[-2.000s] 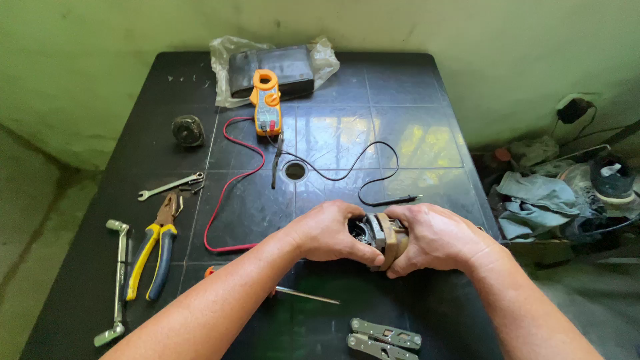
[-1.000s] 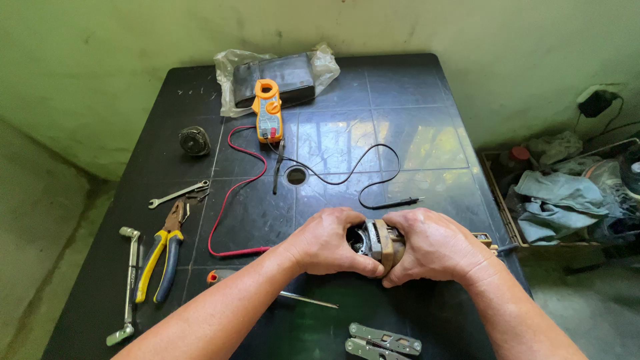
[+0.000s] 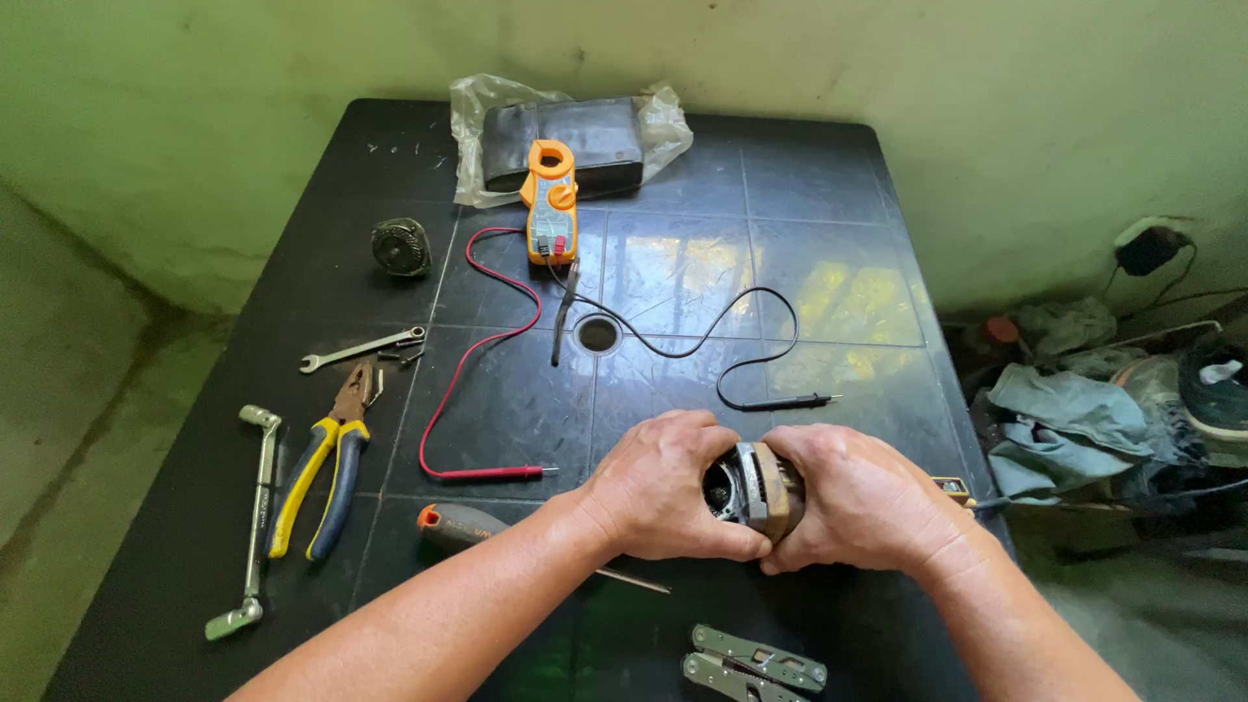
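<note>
Both hands grip a small metal motor (image 3: 762, 487) low over the black table, right of its middle. My left hand (image 3: 673, 487) holds the end with the silvery housing and a round dark opening; my right hand (image 3: 858, 497) wraps the brownish end, hiding much of it. The thumbs nearly meet below the motor. A screwdriver (image 3: 463, 526) lies partly under my left forearm, and a folded multitool (image 3: 756, 665) lies nearer the front edge. Beyond the hands is a black test probe (image 3: 790, 402); a red probe (image 3: 487, 473) lies to the left.
An orange clamp meter (image 3: 554, 200) leans by a black case (image 3: 595, 136) on clear plastic. At left lie combination pliers (image 3: 331, 468), a combination wrench (image 3: 361, 349), a double-ended socket wrench (image 3: 258, 517) and a round metal part (image 3: 400, 247). Right of the table are cloths (image 3: 1068, 419) and a shoe.
</note>
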